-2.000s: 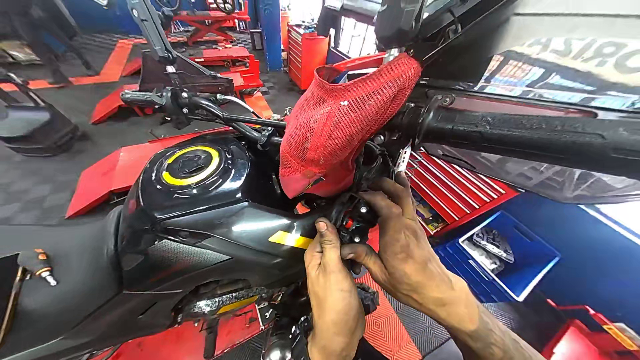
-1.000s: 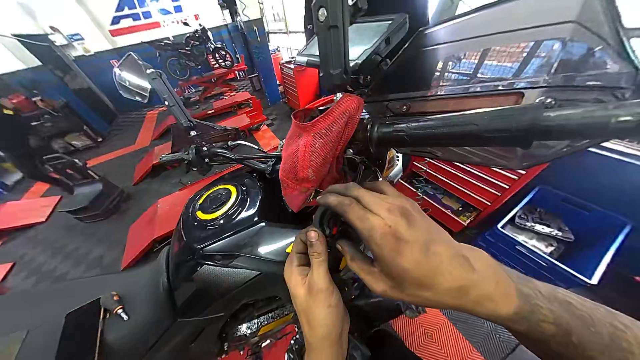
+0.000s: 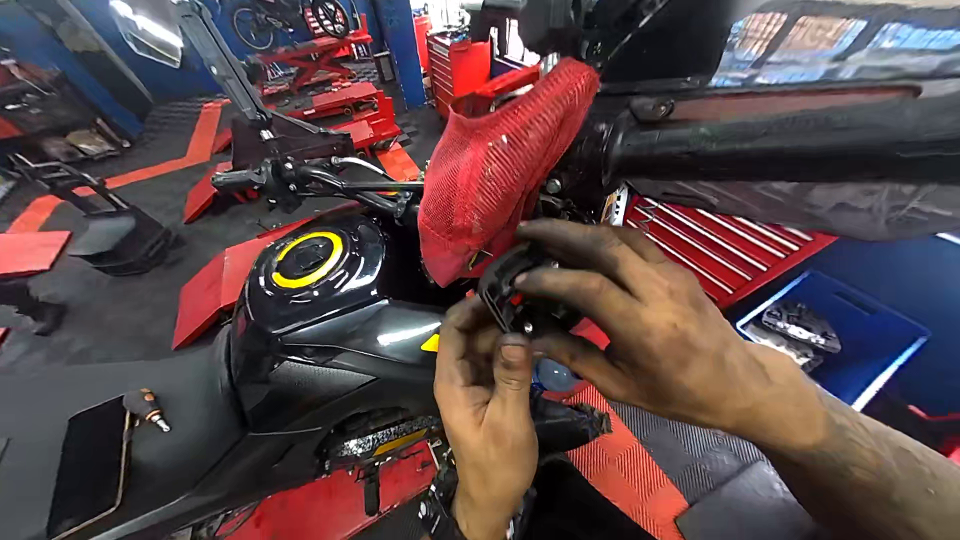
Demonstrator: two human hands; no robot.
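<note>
Between my two hands is a small black handlebar switch housing (image 3: 517, 289) with a red part inside. My left hand (image 3: 487, 405) holds its lower edge, thumb up in front. My right hand (image 3: 645, 322) grips its far side with fingertips and thumb. Just above the housing hangs a red mesh cloth (image 3: 502, 165), draped over part of the handlebar area. The motorcycle's black fuel tank (image 3: 322, 270), with a yellow-ringed cap (image 3: 307, 259), lies to the left of my hands. Behind my right hand runs a thick black fork tube (image 3: 750, 150). Parts behind my fingers are hidden.
A phone (image 3: 88, 465) and a short orange-and-black screwdriver (image 3: 147, 409) lie on the seat (image 3: 187, 420). At right stand a red tool chest (image 3: 712, 240) and a blue tray (image 3: 862, 322) holding metal parts. Red lift platforms (image 3: 352, 112) and a dark stool-like seat (image 3: 116, 240) are further back.
My right hand's fingers have closed in on the black housing, which shows more plainly between my hands than a second ago. The view has moved closer.
</note>
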